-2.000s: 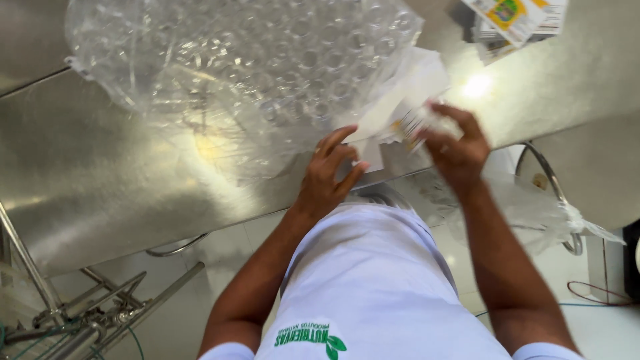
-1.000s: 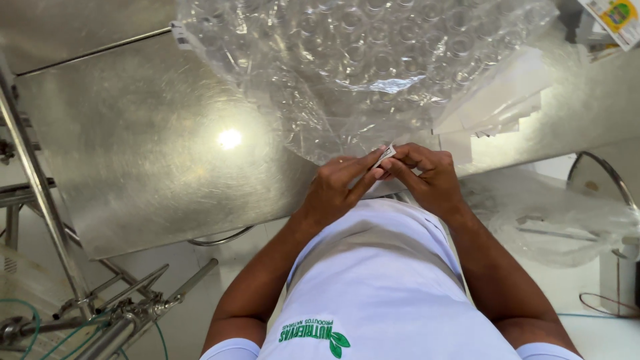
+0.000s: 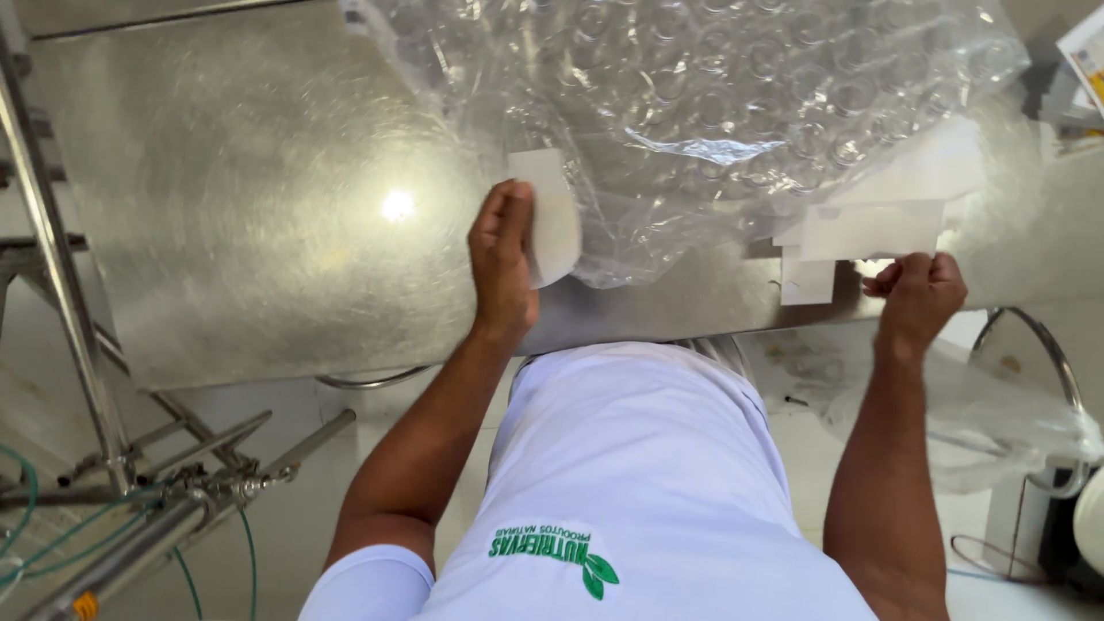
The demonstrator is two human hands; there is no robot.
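Observation:
My left hand (image 3: 507, 259) holds a white strip with a rounded, pale lower part (image 3: 552, 224), blurred, beside the near edge of a clear plastic bag. Round clear containers (image 3: 759, 60) in rows fill this bag (image 3: 638, 241). Over on the right, my right hand (image 3: 918, 289) has its fingers curled at the lower edge of white paper sheets (image 3: 875, 228) on the steel table; whether it grips one cannot be told. A small white piece (image 3: 807, 278) sticks out below the sheets.
The brushed-steel table (image 3: 259, 216) has its near edge against my body. Printed labels (image 3: 1088, 60) lie at the far right. Metal tubing with thin green hoses (image 3: 190, 509) stands at lower left. A clear plastic bag (image 3: 957, 423) hangs below the table at right, near a curved metal bar (image 3: 1039, 332).
My hands, together at the table's near edge one second ago, are now wide apart. The left has moved up and left, the right outward to the sheets.

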